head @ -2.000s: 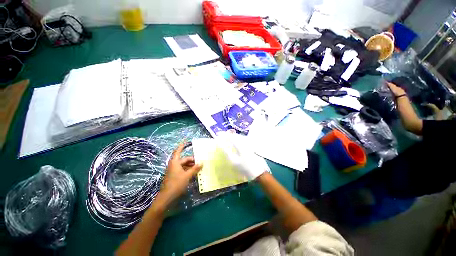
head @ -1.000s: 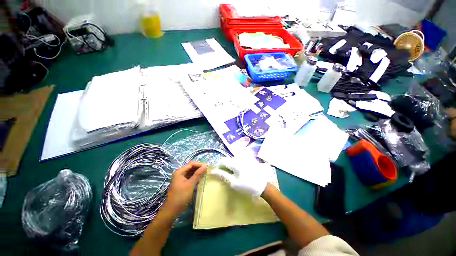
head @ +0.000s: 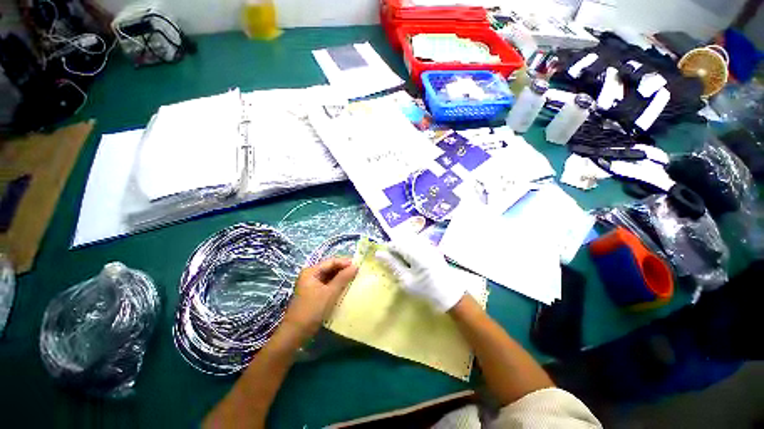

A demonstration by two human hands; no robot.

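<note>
A pale yellow form pad (head: 410, 323) with a punched edge lies tilted in front of me. My bare left hand (head: 322, 286) pinches its upper left corner between thumb and fingers. My right hand (head: 425, 278), in a white cotton glove, rests over the pad's upper part with fingers bent; whether it grips a sheet is hidden. A large coil of dark-silver cord (head: 239, 297) lies left of my left hand, beside a crinkled clear bag (head: 322, 222). A small ring of cord (head: 416, 191) lies on the purple-printed sheet (head: 369, 155).
A bagged coil (head: 100, 327) lies far left. An open ring binder (head: 197, 159) is behind. A red basket (head: 456, 71), blue basket (head: 467, 107) and squeeze bottles (head: 527, 105) stand at the back. A red-blue roll (head: 630, 268) and flat black object (head: 559, 314) lie right.
The white top sheet seen earlier no longer shows on the pad; a yellow page faces up. Since the last frame the pad has turned, its right side lower. Both hands remain at its upper edge.
</note>
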